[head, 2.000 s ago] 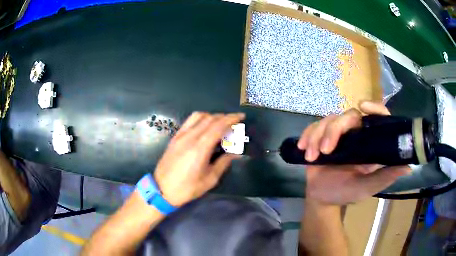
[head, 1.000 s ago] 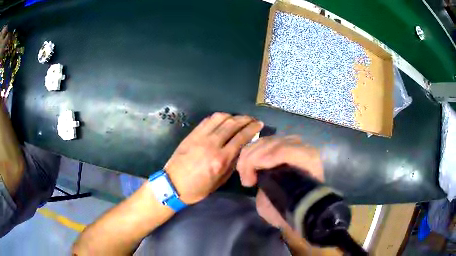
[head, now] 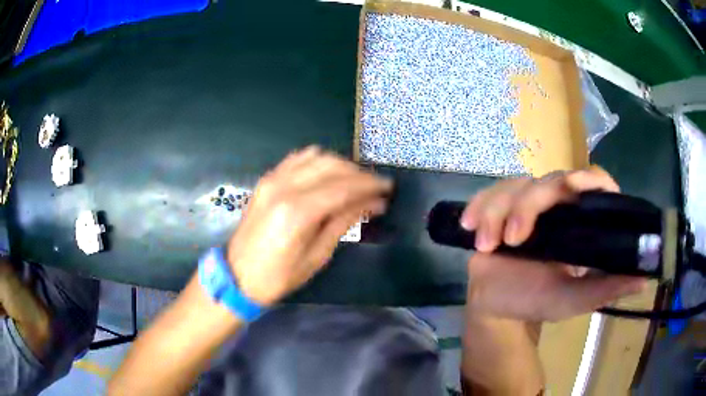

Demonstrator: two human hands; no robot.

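My right hand (head: 534, 247) is wrapped around the thick black electric screwdriver (head: 596, 236), held level with its front end pointing left. My left hand (head: 302, 216) is blurred, palm down, over a small white plastic housing (head: 354, 231). Only the housing's lower right part shows beside the fingers; whether they grip it is hidden. A loose cluster of dark screws (head: 230, 199) lies on the bench left of my left hand. A cardboard tray (head: 569, 124) with a speckled layer of blue-white small parts (head: 437, 93) lies beyond my hands.
Three white housings (head: 90, 232) stand in a column at the left. Brassy pieces (head: 9, 155) lie at the far left edge, near another person's arm (head: 19, 298). A blue sheet (head: 116, 25) is at the far edge. Clear plastic (head: 598, 112) sticks out beside the tray. A green conveyor (head: 604, 31) runs behind.
The screwdriver has swung from beside my left hand, pointing away, back to the right and now lies level. My left hand has lifted its fingers somewhat, showing part of the white housing.
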